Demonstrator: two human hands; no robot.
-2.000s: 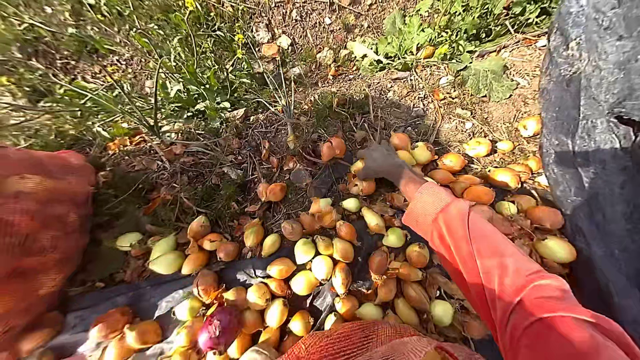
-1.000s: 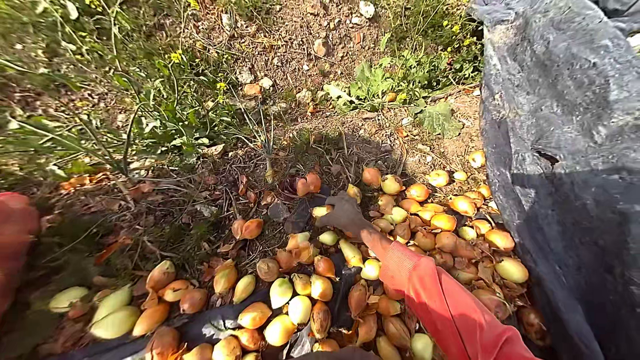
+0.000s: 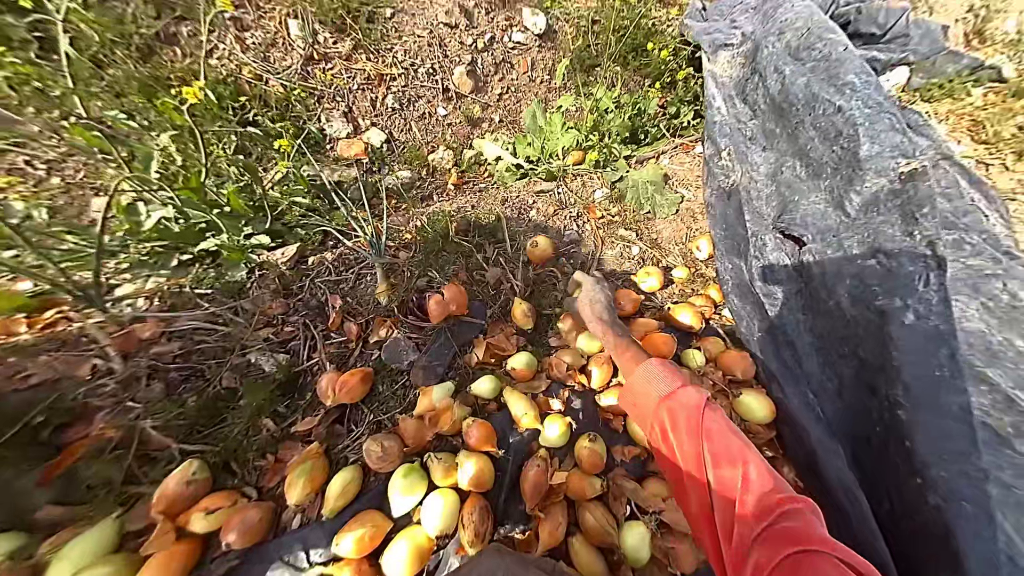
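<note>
My right hand [image 3: 594,300], in a red sleeve, reaches out over the far part of a spread of onions. Its fingers are curled, and whether an onion is in them cannot be made out. Just beyond and left of it a round onion [image 3: 541,250] lies on the soil. An orange onion [image 3: 627,302] is right beside the hand. Below it are more yellow, brown and pale green onions, among them a pale one [image 3: 440,513], on dark plastic sheeting [image 3: 504,472] with loose dry skins. My left hand is out of view.
A raised, folded grey plastic sheet [image 3: 848,160] runs along the right side. Weeds [image 3: 216,200] grow at the upper left, and a leafy plant [image 3: 552,132] stands farther back. Dry stalks and stones cover the soil. Two joined onion bulbs [image 3: 344,386] lie left of the spread.
My right hand has moved farther out, beyond the spot where it was among the onions. A round onion now lies on the soil past it. The red mesh sack at left has left the view as it shifted.
</note>
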